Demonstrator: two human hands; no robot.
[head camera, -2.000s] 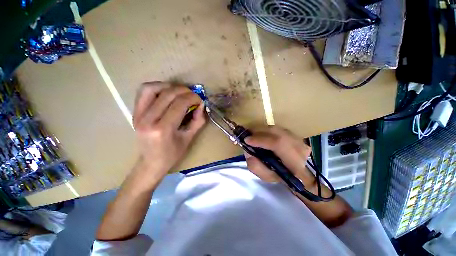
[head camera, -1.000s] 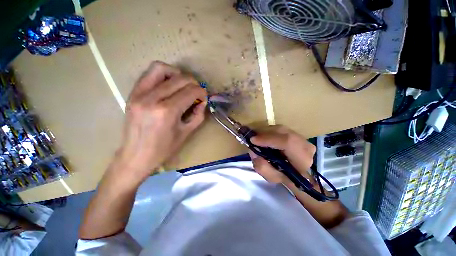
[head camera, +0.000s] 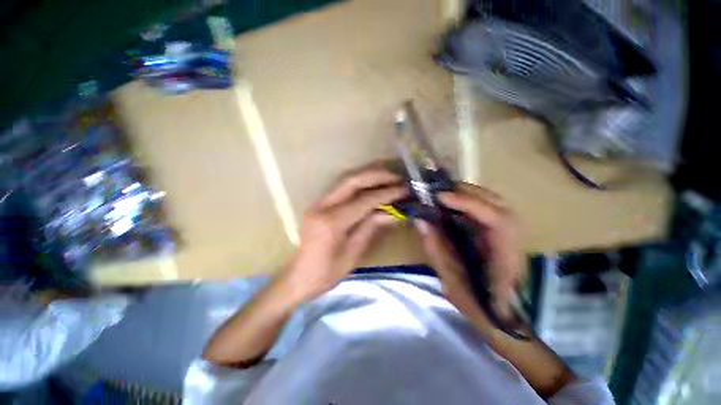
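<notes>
The frame is blurred. My left hand (head camera: 336, 225) is over the front part of the cardboard with a small yellow-edged battery (head camera: 391, 211) at its fingertips, beside my right hand. My right hand (head camera: 482, 241) is closed around the black handle of the soldering iron (head camera: 466, 249). The iron's metal tip points up and slightly left, away from my left fingers. A blue circuit board is not clearly visible at my fingers.
A pile of blue circuit boards (head camera: 186, 66) lies at the upper left. An assembly tray (head camera: 103, 202) is at the left. The fume fan (head camera: 537, 63) stands at the upper right, with the grey tip-cleaning box beside it. A person's white sleeve (head camera: 59, 332) shows at the lower left.
The view has shifted, so the bench appears further right and lower. My hands have come close together. The iron's tip has swung up and off the piece in my left hand.
</notes>
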